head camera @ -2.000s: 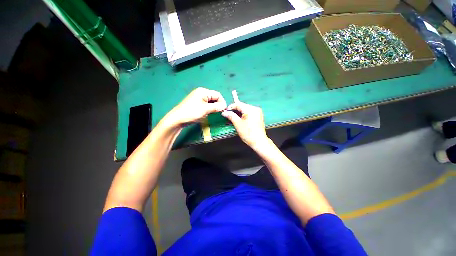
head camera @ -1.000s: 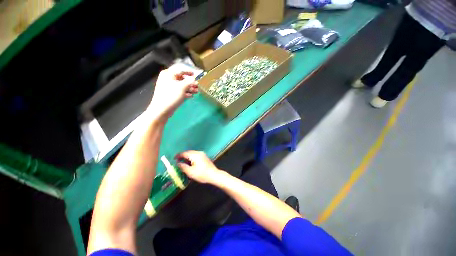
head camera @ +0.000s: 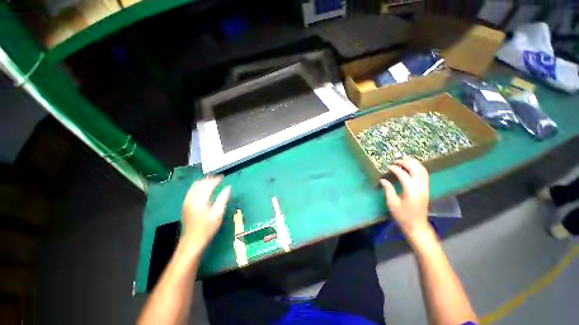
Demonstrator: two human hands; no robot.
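The small board fixture (head camera: 261, 236), a green board between two cream strips, lies on the green bench (head camera: 311, 184) at its near edge. My left hand (head camera: 203, 206) is slightly blurred, just left of the fixture above the bench, fingers apart, with nothing visible in it. My right hand (head camera: 408, 189) is over the near wall of the cardboard parts box (head camera: 484, 133), fingers apart and curled towards the heap of small parts (head camera: 416, 136). No part shows between its fingers.
A mesh frame (head camera: 216, 149) lies at the back left. A black phone (head camera: 163, 254) is at the left edge. Behind the parts box is a second cardboard box (head camera: 374, 95). Dark bags (head camera: 495, 105) lie at right, beside a white carrier bag (head camera: 539, 57). A green upright (head camera: 82, 95) stands left.
My right hand has moved from the fixture to the parts box. My left hand has moved from near the box back to the left of the fixture. The camera view has turned.
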